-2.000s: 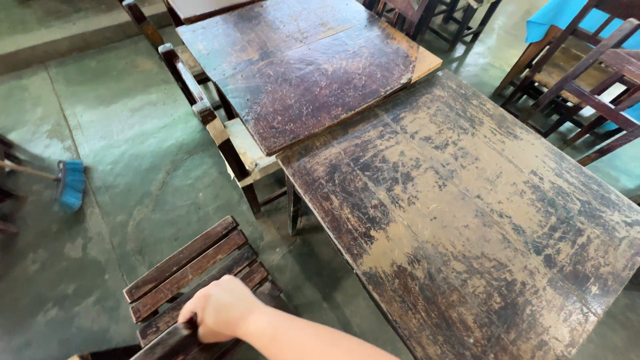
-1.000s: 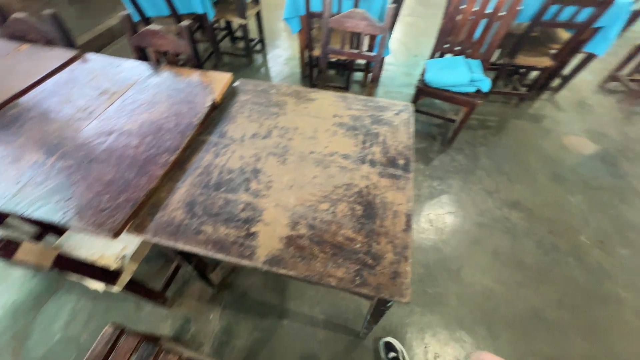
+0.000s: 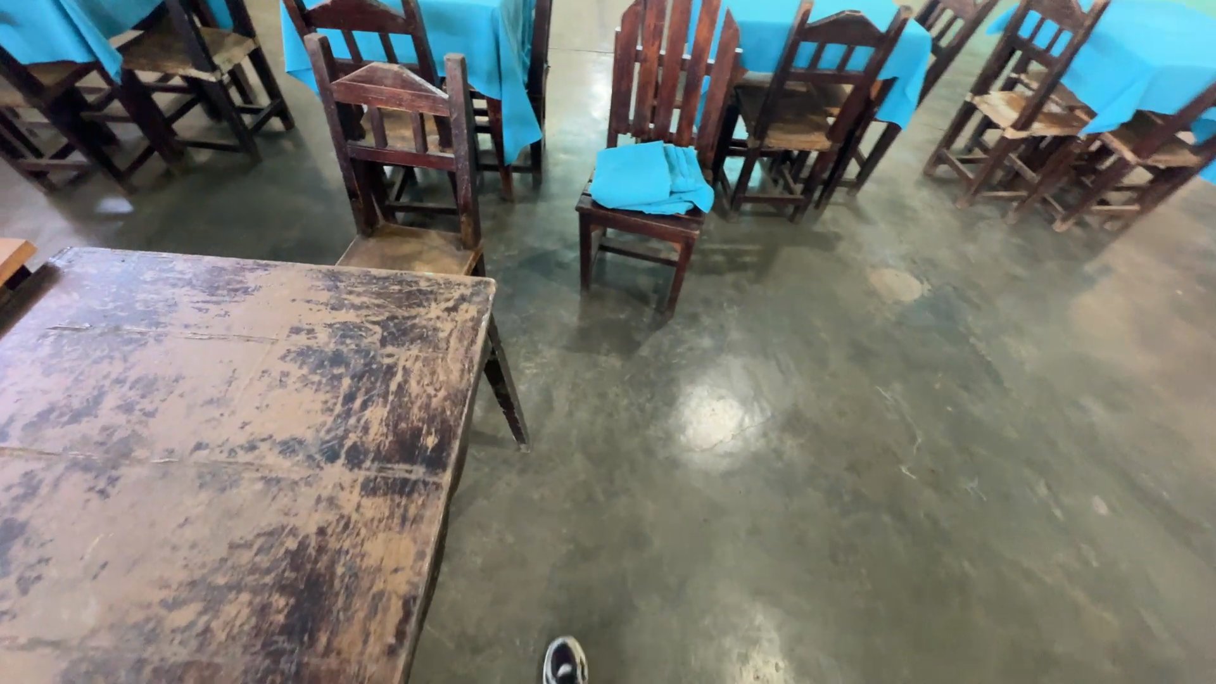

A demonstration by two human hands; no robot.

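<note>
Neither of my hands shows in the head view now. A worn wooden table (image 3: 247, 427) with flaking dark finish fills the lower left. Behind its far edge stands a dark wooden chair (image 3: 408, 249) with a pale seat. Right of that, a slatted wooden chair (image 3: 641, 224) faces me, with folded turquoise cloths (image 3: 651, 179) lying on its seat. The tip of a shoe (image 3: 565, 660) shows at the bottom edge, just right of the worn table.
Tables with turquoise tablecloths (image 3: 855, 57) and dark wooden chairs around them line the back. Another chair (image 3: 1035, 112) stands at the upper right. Smooth grey-green concrete floor (image 3: 807, 456) spreads across the right side, with light reflections on it.
The view has swung far to the right. One hand, earlier gripping the back of a slatted wooden chair, is out of view, and so is that chair.
</note>
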